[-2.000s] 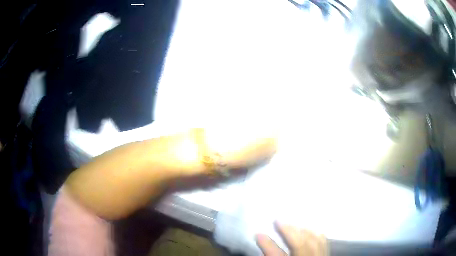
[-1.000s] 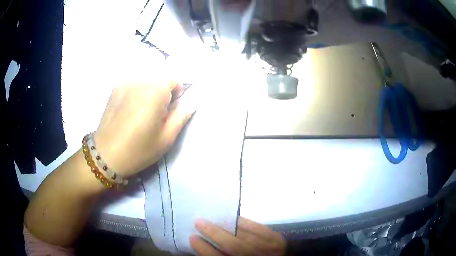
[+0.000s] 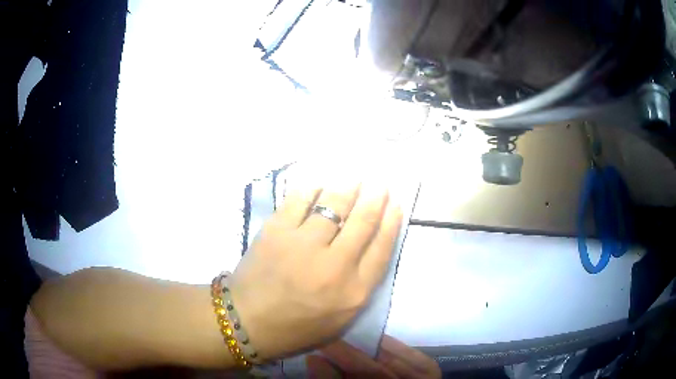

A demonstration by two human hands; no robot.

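Observation:
A pale cut panel [image 3: 378, 311] with a thin dark edge along its right side lies on the table in front of the machine, its far end lost in glare near the presser foot. My left hand [image 3: 326, 259], with a ring and bead bracelets, lies flat on the panel, fingers pointing to the machine. My right hand [image 3: 385, 361] is at the bottom edge, partly cut off, its fingers at the panel's near end, which is partly hidden by my left hand. The sewing machine head [image 3: 519, 59] is above right.
Dark cut pieces [image 3: 81, 118] lie at the left. Blue-handled scissors [image 3: 602, 218] lie on the beige machine bed [image 3: 548, 178] at the right. A round tension knob [image 3: 502, 167] hangs under the head. Another pale piece with dark edges [image 3: 285, 29] lies at the back. Crinkled plastic is below the table edge.
My left hand has moved right and nearer and now lies flat over the panel, covering its dark lines. My right hand stays near the panel's near end. The view has shifted slightly.

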